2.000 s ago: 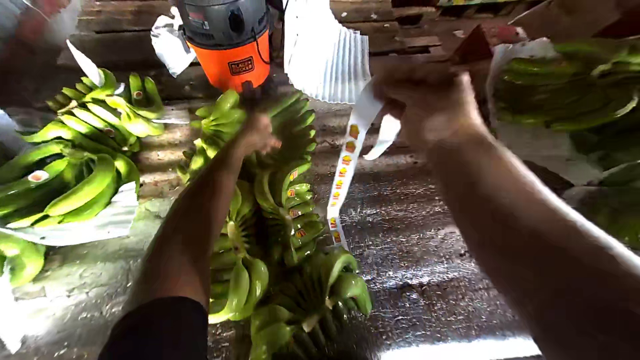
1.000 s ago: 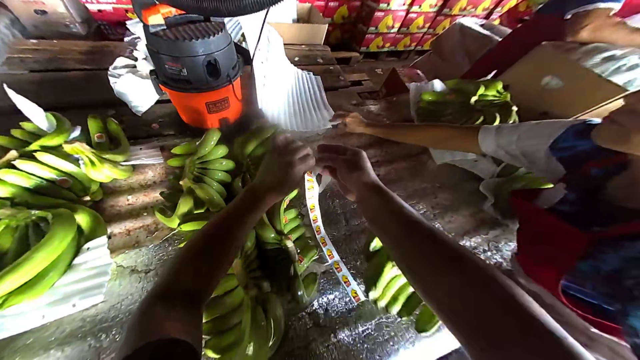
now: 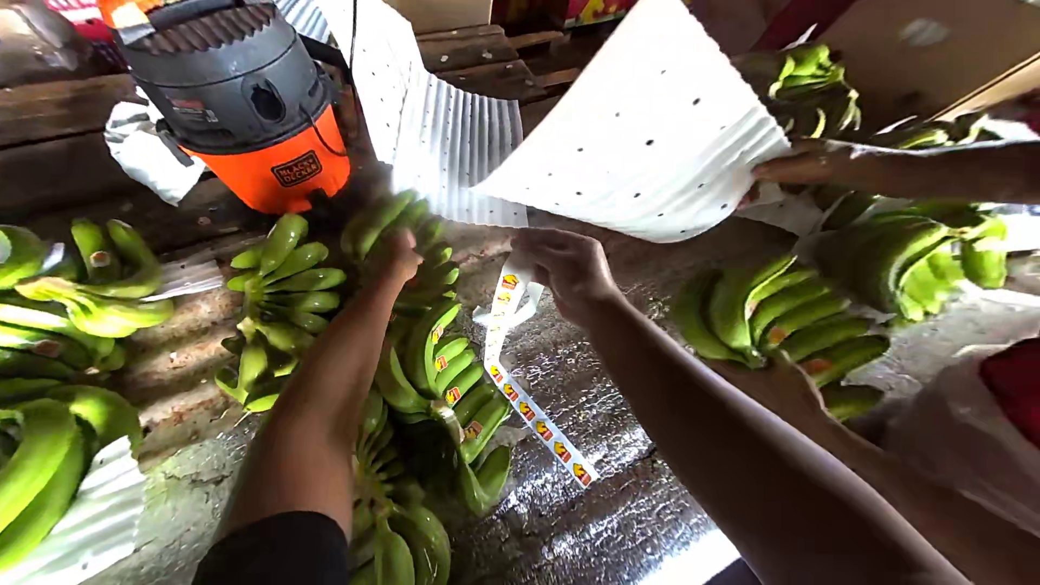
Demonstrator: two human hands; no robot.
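Note:
My right hand grips a strip of small red and yellow stickers, which hangs down over the wet surface. My left hand touches or hovers just over a hand of green bananas; its fingertips are blurred, so whether it holds a sticker cannot be told. Nearer to me lies another green banana hand with stickers on several of its fruits. More green bananas lie to the left of my left hand.
A black and orange wet-dry vacuum stands at the back left. At the right, a co-worker's hands hold a perforated white sheet and a green banana hand. Corrugated white paper lies behind. More bananas lie at the far left.
My hands, close together over the sticker strip one second ago, are now apart, the left at the bananas. The co-worker now holds up a white sheet and has a banana hand at the right.

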